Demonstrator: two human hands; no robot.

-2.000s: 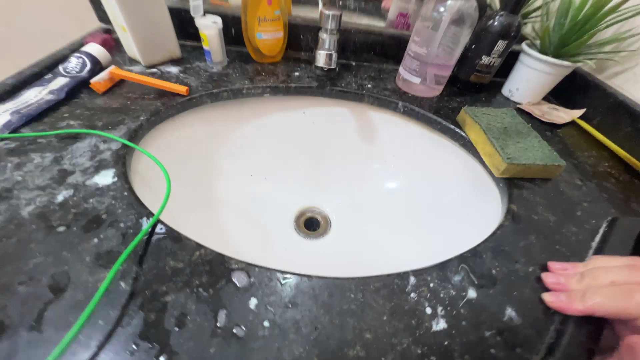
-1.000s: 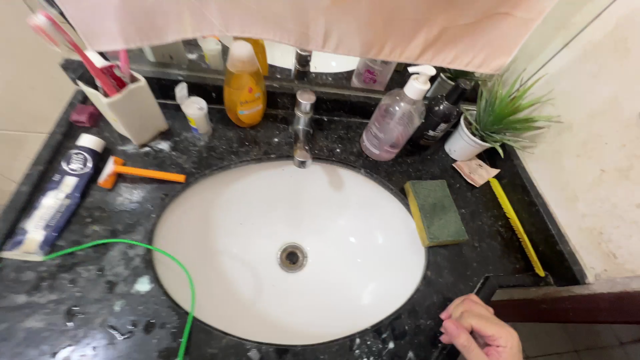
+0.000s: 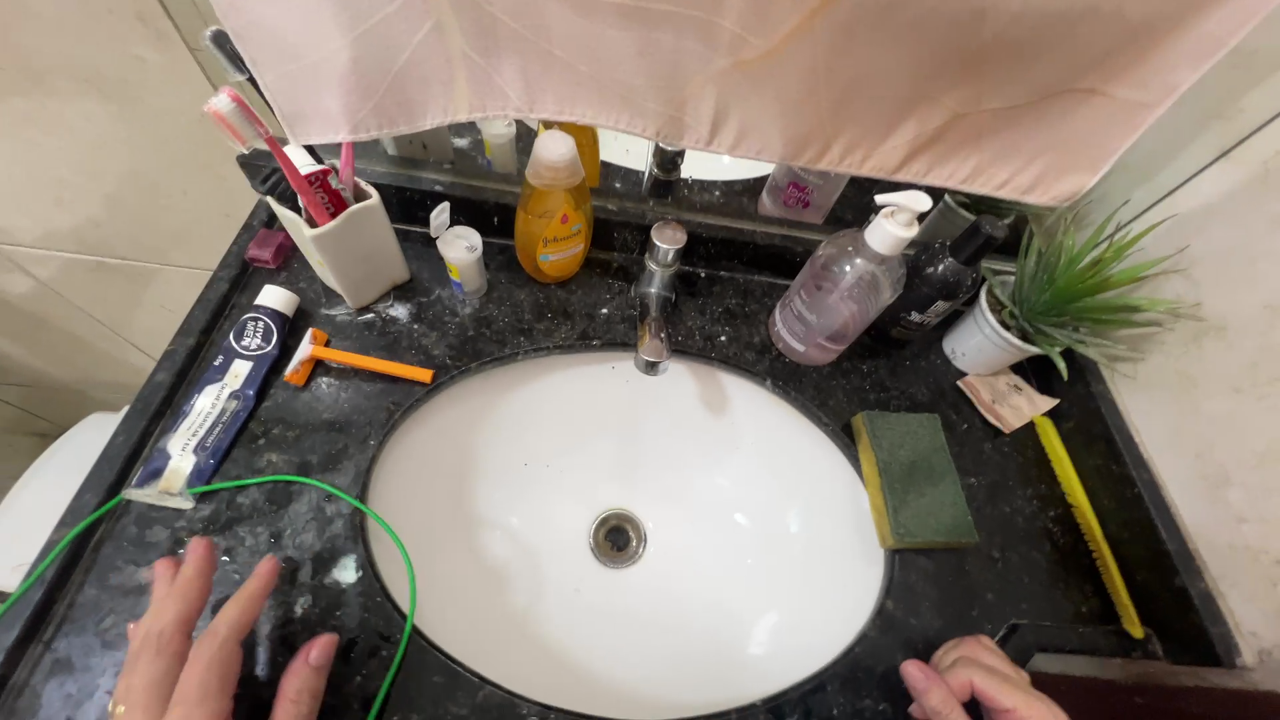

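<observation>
My left hand [image 3: 215,640] hovers with fingers spread over the left of the black stone counter, holding nothing, just below a green cord [image 3: 400,560] and a blue Nivea Men tube [image 3: 215,400]. My right hand [image 3: 970,680] is at the counter's front right edge, fingers curled; whether it grips anything cannot be told. Between the hands lies the white oval sink [image 3: 500,600] with its metal drain [image 3: 617,538]. A green and yellow sponge [image 3: 915,480] rests at the sink's right rim. An orange razor [image 3: 360,362] lies right of the tube.
Along the back stand a white toothbrush holder [image 3: 355,250], a small flip-top container [image 3: 461,262], a yellow Johnson's bottle [image 3: 553,210], a chrome faucet [image 3: 657,300], a pump bottle [image 3: 840,285], a dark bottle [image 3: 935,285] and a potted plant [image 3: 990,330]. A yellow serrated strip [image 3: 1090,530] lies right. Pink cloth [image 3: 700,80] hangs above.
My left hand has come into view at the lower left. My right hand stays near the front right edge. The view has tilted to show more of the counter's back.
</observation>
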